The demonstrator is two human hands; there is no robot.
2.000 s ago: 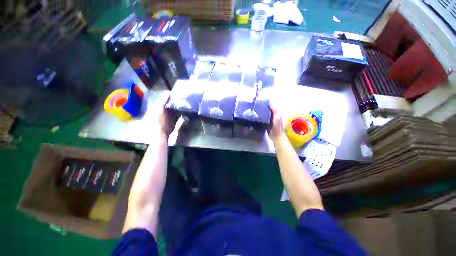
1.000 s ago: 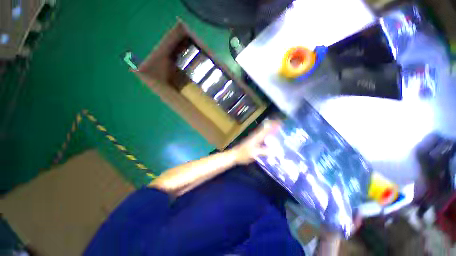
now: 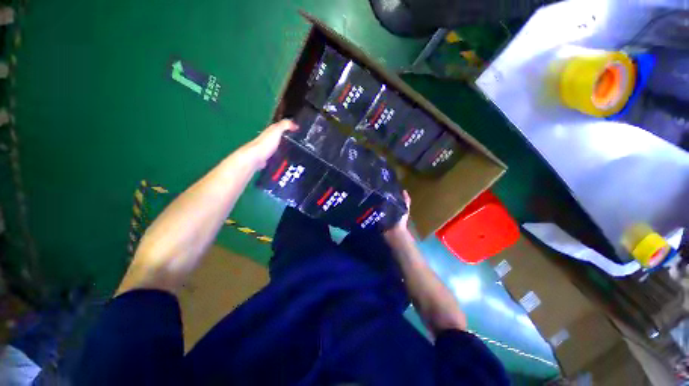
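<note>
My left hand (image 3: pixel 276 142) and my right hand (image 3: pixel 400 219) grip the two ends of a row of black retail boxes (image 3: pixel 329 185) with white and red print. The held row is over the near side of an open brown shipping carton (image 3: pixel 446 197). Inside the carton, another row of black boxes (image 3: pixel 385 117) stands along the far wall. Bare tan cardboard shows at the carton's right end. The held row hides part of the carton's near wall.
The metal-topped table (image 3: pixel 555 143) is at the right, with a tape dispenser (image 3: pixel 600 83) and another yellow tape roll (image 3: pixel 648 247) on it. A red stool (image 3: pixel 479 228) stands beside the carton. Brown cartons (image 3: pixel 544 290) are at lower right. A green arrow sign (image 3: pixel 193 81) marks the floor.
My view has turned down over the carton. The held row of boxes has moved from the table's edge to the carton, and both hands still hold it.
</note>
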